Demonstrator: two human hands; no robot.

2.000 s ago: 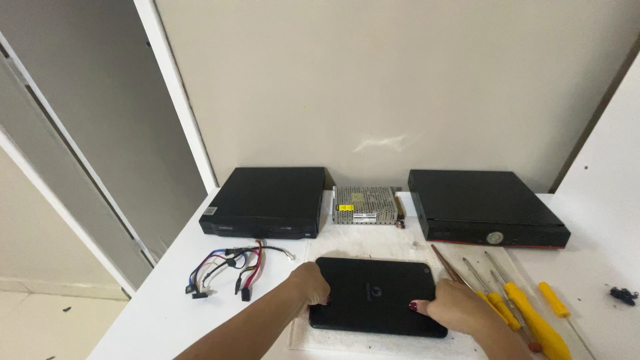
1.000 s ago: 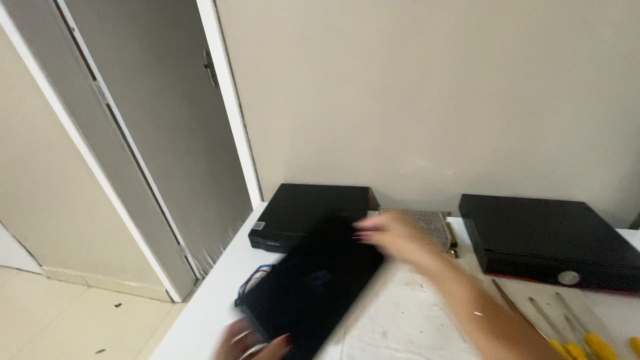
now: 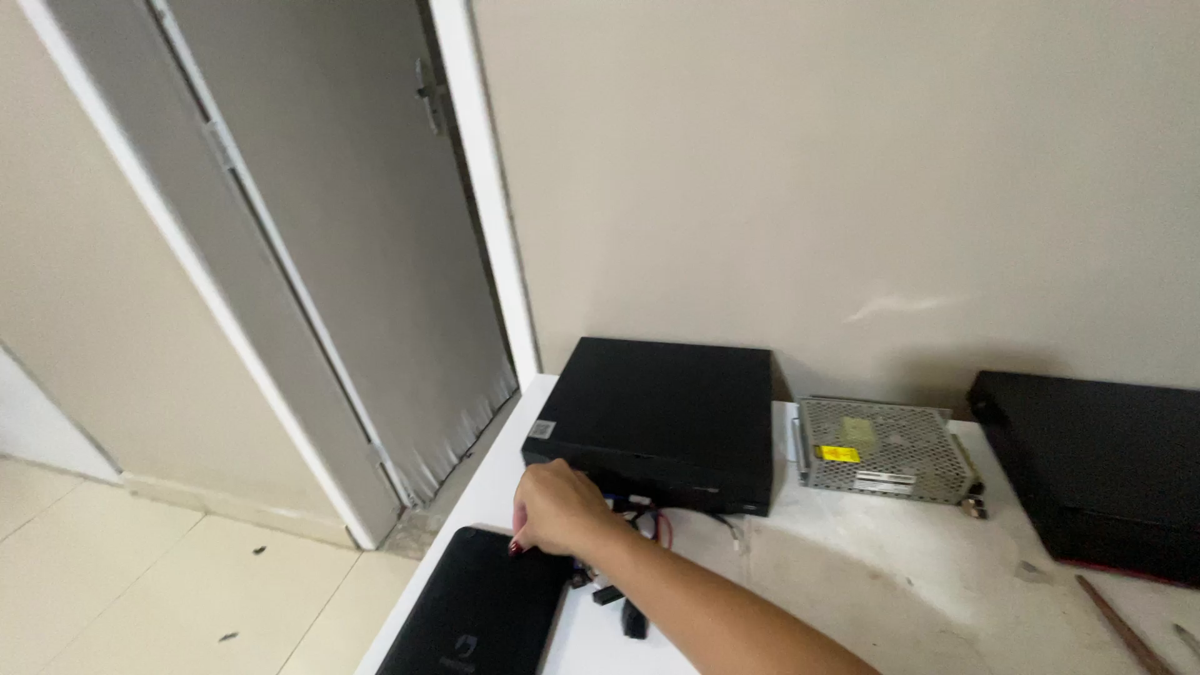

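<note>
A black tablet-like device [image 3: 478, 609] lies back up at the left edge of the white table, partly cut off by the frame. My right hand [image 3: 562, 511] reaches in from the lower right, a red-nailed fingertip at the device's far edge; the hand hides whether its fingers grip it. Just right of the hand and partly under my forearm is a bundle of coloured cables with black connectors [image 3: 635, 619]. Behind the hand stands a black box-shaped electronic unit [image 3: 666, 403]. My left hand is out of view.
A perforated metal power supply [image 3: 881, 450] sits right of the black unit, near the wall. Farther right is a second black unit [image 3: 1106, 459], with a thin pointed tool [image 3: 1120, 623] in front. A door [image 3: 337, 187] is at the left, beyond the table's edge.
The black device has moved from the table's middle to its left edge. Both hands were on it earlier; my left hand has left the view. The view has swung left.
</note>
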